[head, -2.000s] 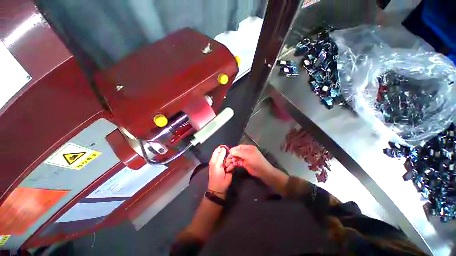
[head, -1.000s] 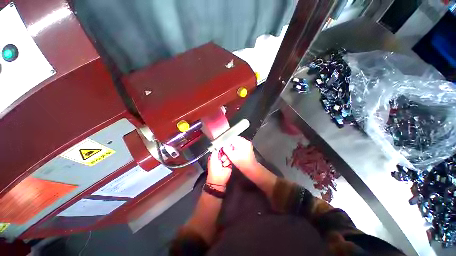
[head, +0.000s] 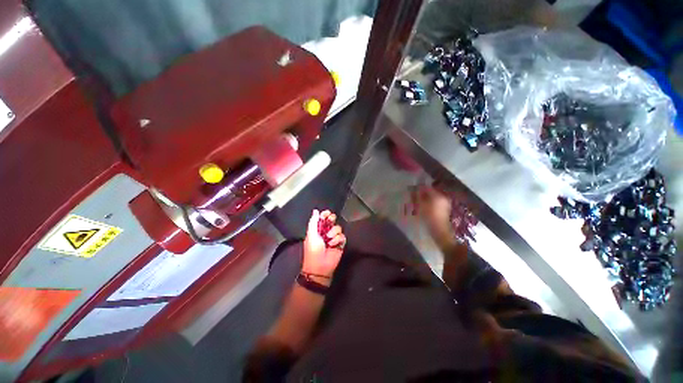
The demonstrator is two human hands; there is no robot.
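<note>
My left hand is palm up below the pale bar, fingers curled around several small dark red pieces. My right hand is blurred and reaches over the heap of dark red pieces on the lower metal surface. Its fingertips are too blurred to tell whether they hold a piece. The pink wheel and the pale bar are at the end of the red machine's arm, above and left of my left hand, touching neither hand.
The red machine with yellow knobs fills the left. A thin curved cable loops below its arm. A steel table with a raised edge is at the right, bearing dark shiny parts and a part-filled clear plastic bag.
My hands were together by the pale bar and are now apart. My right hand has moved right to the dark red heap. My left hand has moved slightly away from the bar, still holding pieces.
</note>
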